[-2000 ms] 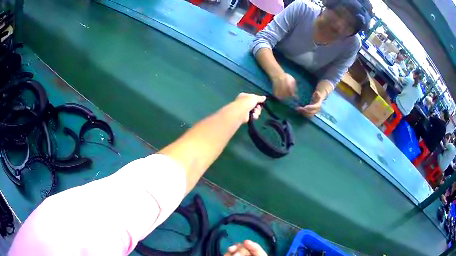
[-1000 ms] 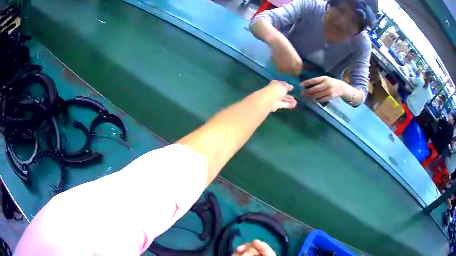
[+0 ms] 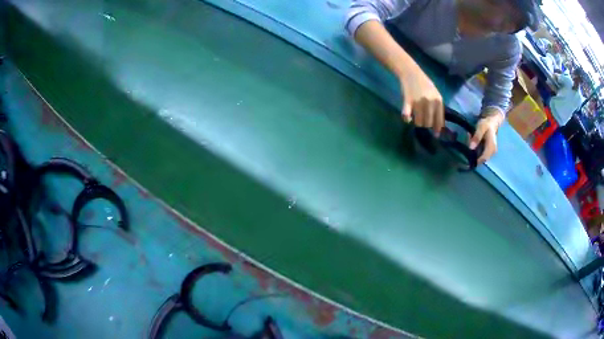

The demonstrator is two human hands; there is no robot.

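Black headband assemblies [image 3: 58, 255] lie in a tangled heap on the worn blue-green bench at the left. Another black frame [image 3: 189, 301] with a thin wire trailing from it lies at the bottom, cut off by the picture's edge. Across the green belt, a person's two hands hold a black headband [image 3: 457, 142] over the belt's far edge. Neither my left hand nor my right hand is in the picture.
The green conveyor belt [image 3: 265, 179] runs diagonally between the near bench [image 3: 142, 245] and the far blue ledge [image 3: 523, 189]. A person in a grey top leans over the far side. Cartons [image 3: 526, 116] and a blue bag [image 3: 560, 157] stand behind at the right.
My outstretched arm and the other hand have left the picture. The headband I held out earlier is out of my grasp; the person opposite now holds a headband. The view has shifted; the blue tray is out of view.
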